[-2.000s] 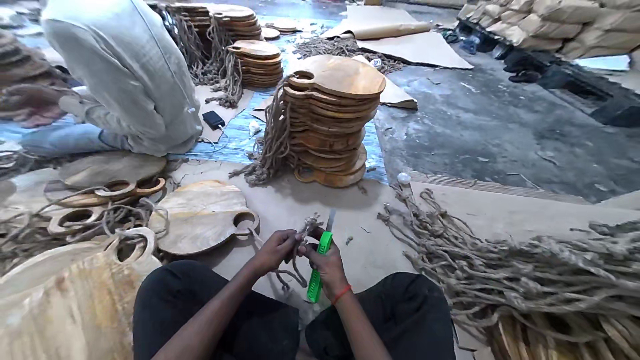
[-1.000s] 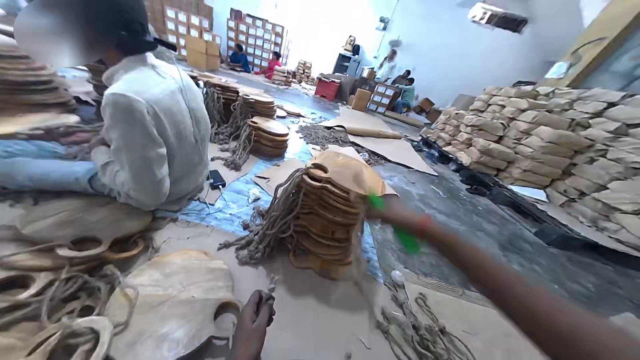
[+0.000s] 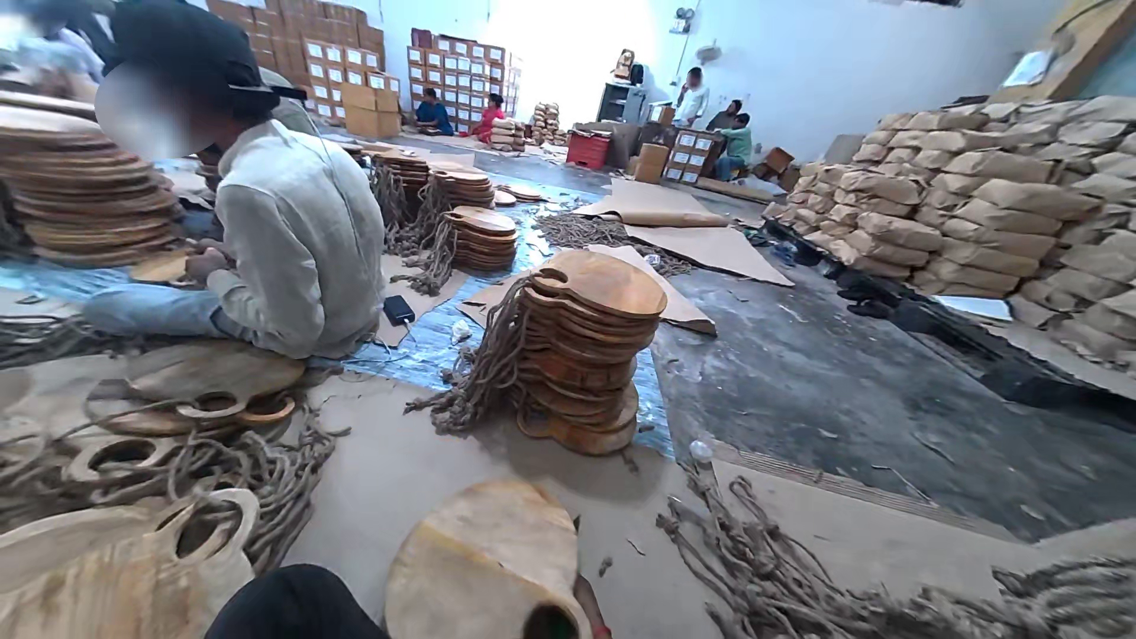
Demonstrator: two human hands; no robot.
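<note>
A round wooden board (image 3: pixel 484 550) with a handle hole is in front of me at the bottom centre. A small part of my right hand (image 3: pixel 589 605) shows at its lower right edge, with a bit of red by the wrist. The board hides most of that hand, so its grip cannot be told. Something dark green shows through the hole. My left hand is out of view. Beyond stands a stack of similar boards (image 3: pixel 577 355), with knotted rope loops (image 3: pixel 484 373) hanging on its left side.
Loose boards (image 3: pixel 213 382) and ropes lie at left, near a seated person (image 3: pixel 297 240) in a light shirt. Knotted ropes (image 3: pixel 799 577) lie at lower right. Cardboard (image 3: pixel 399 470) covers the floor. Wrapped packages (image 3: pixel 1003 204) are piled at right; several people sit or stand far back.
The outstretched right arm has drawn back and is mostly out of sight. The left hand has left the view. A board now stands in front of me at the bottom centre. The view has tilted up since the first frame.
</note>
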